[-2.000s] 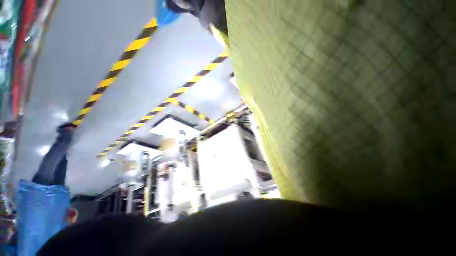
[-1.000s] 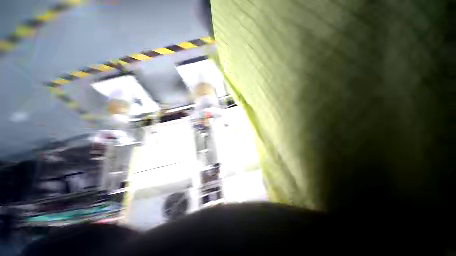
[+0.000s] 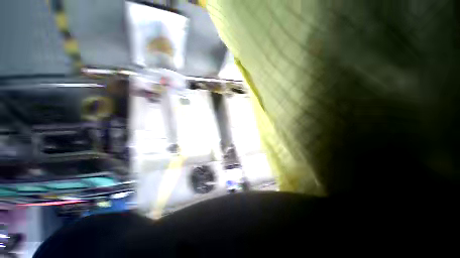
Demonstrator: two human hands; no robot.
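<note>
Neither of my hands is in view. The yellow-green smock with dark grid lines fills the right side of the head view. A dark, out-of-focus shape covers the bottom edge. Nearest in front is a large white cabinet, overexposed and blurred, with a dark round fitting low on it. No held thing shows.
A white panel with a blurred tan round thing stands above the cabinet. A dark rack is at the left, with a green strip below it. Yellow-black tape runs on the grey floor at upper left.
The view has turned and moved closer to the white cabinet. The floor tape has mostly left the picture, and the dark rack and green strip show larger at the left.
</note>
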